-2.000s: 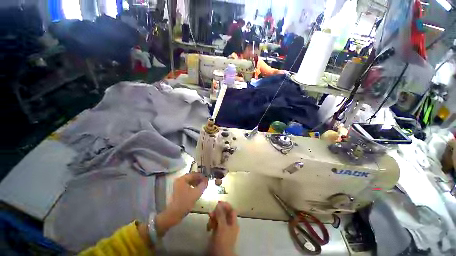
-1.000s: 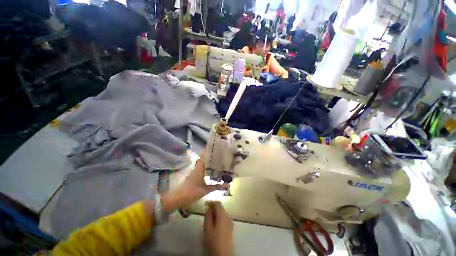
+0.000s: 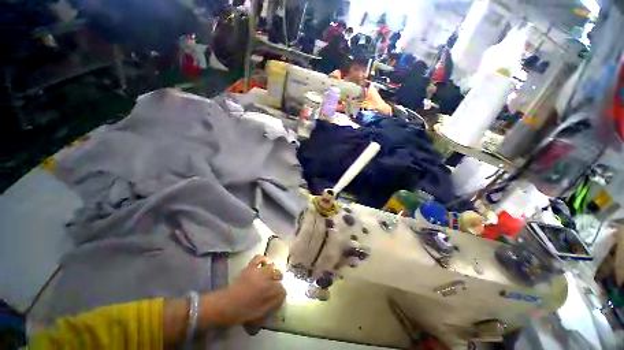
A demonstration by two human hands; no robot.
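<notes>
My left hand (image 3: 256, 294), with a yellow sleeve and a wristband, is beside the brightly lit needle area, left of the machine head (image 3: 318, 239). Its fingers are bent together; whether they hold anything is hidden by the hand and the glare. The cream sewing machine (image 3: 479, 287) has blue lettering on its arm. The needle and presser foot are lost in the lamp glow. My right hand is not in view. A large grey garment heap (image 3: 185, 164) lies to the left, with flat grey cloth (image 3: 137, 280) in front of it.
Shears (image 3: 409, 321) lie on the machine bed, cut off by the bottom edge. Behind the machine are a navy pile (image 3: 376, 160), coloured spools (image 3: 432, 213) and a white thread cone (image 3: 479, 109). A phone (image 3: 562, 240) lies at the right. A person (image 3: 356, 72) is beyond.
The camera view has tilted and shifted. My right hand has left the picture. My left hand has drawn back from under the needle area to its left, with its fingers bent in.
</notes>
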